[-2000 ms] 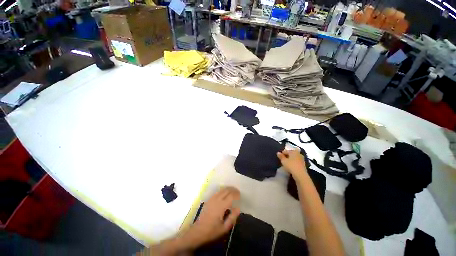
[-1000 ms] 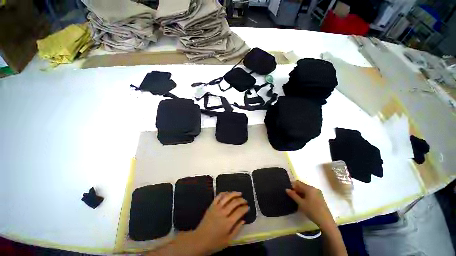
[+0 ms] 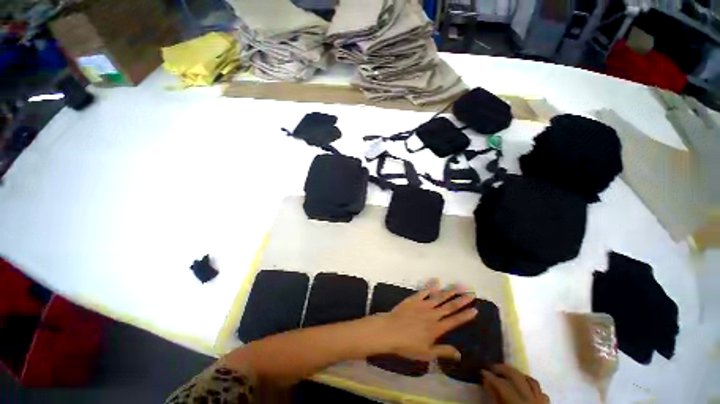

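Several black panels lie in a row on the grey-beige work board (image 3: 316,245): the leftmost (image 3: 274,306), the second (image 3: 335,300), the third (image 3: 399,365) and the rightmost (image 3: 483,339). My left hand (image 3: 433,322) lies palm down, fingers spread, across the third and rightmost panels, its forearm crossing the row's lower part. My right hand (image 3: 513,385) is at the rightmost panel's lower right corner, cut off by the bottom edge; its grip is unclear. Beyond the row lie a black panel stack (image 3: 335,187) and a smaller pile (image 3: 415,213).
The glue bottle (image 3: 594,343) lies at right beside black cut pieces (image 3: 635,306). Tall black piles (image 3: 530,225) stand behind. Black straps (image 3: 395,170), beige fabric stacks (image 3: 395,47) and yellow fabric (image 3: 201,59) are farther back. A black scrap (image 3: 204,269) is at left.
The view has swung. Compared with one second ago, my left hand has moved right, partly onto the rightmost panel. My right hand has moved from that panel's side to its lower corner.
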